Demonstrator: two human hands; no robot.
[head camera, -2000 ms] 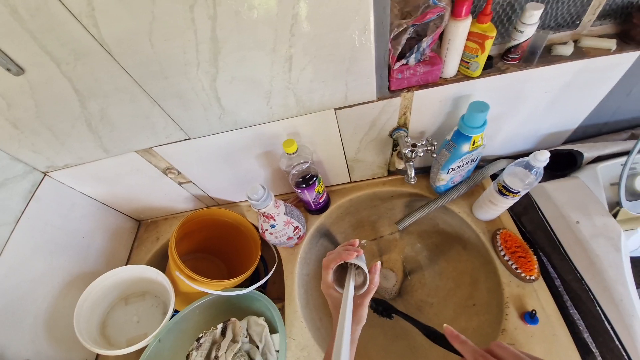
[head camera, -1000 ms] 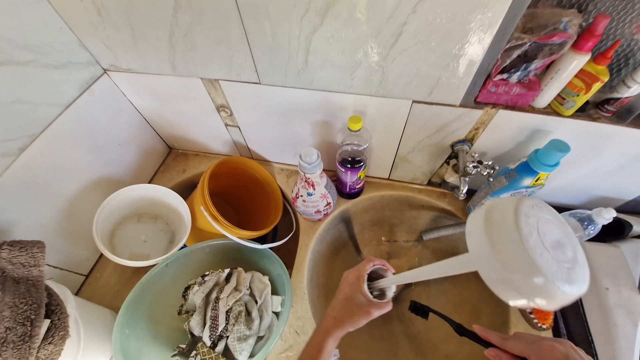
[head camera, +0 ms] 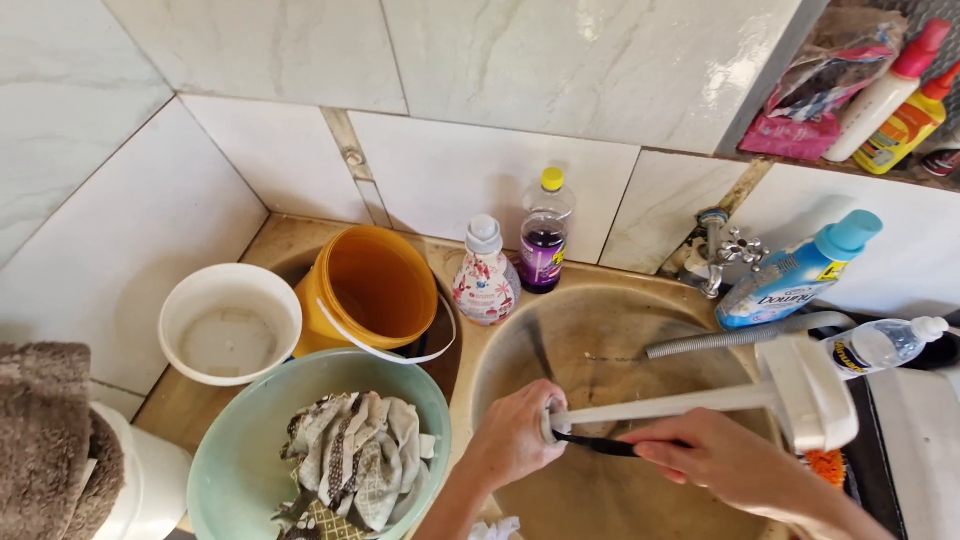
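My left hand (head camera: pixel 517 431) grips a white plastic part with a round, cup-like end (head camera: pixel 553 421) over the sink basin (head camera: pixel 637 495). A long pale stem (head camera: pixel 667 403) runs right from that end to a bulky white head (head camera: pixel 808 394). My right hand (head camera: pixel 709 450) is closed on the handle of a black brush (head camera: pixel 600 444), whose tip reaches the cup-like end; its bristles are hidden there. Behind the stem, a grey corrugated hose (head camera: pixel 712 341) lies over the basin's rim, below the metal tap (head camera: pixel 716 251).
Left of the basin stand a green tub (head camera: pixel 232 442) with cloths (head camera: pixel 367 457), an orange bucket (head camera: pixel 375 285) and a white bowl (head camera: pixel 229 322). Bottles line the back: a floral one (head camera: pixel 486 281), a purple one (head camera: pixel 541 255), a blue Downy (head camera: pixel 795 270). An orange-bristled brush (head camera: pixel 825 466) lies right.
My right hand has brought the black brush left to the cup-like end in my left hand. The white head has tilted and lowered. The view has swung left since the first frame.
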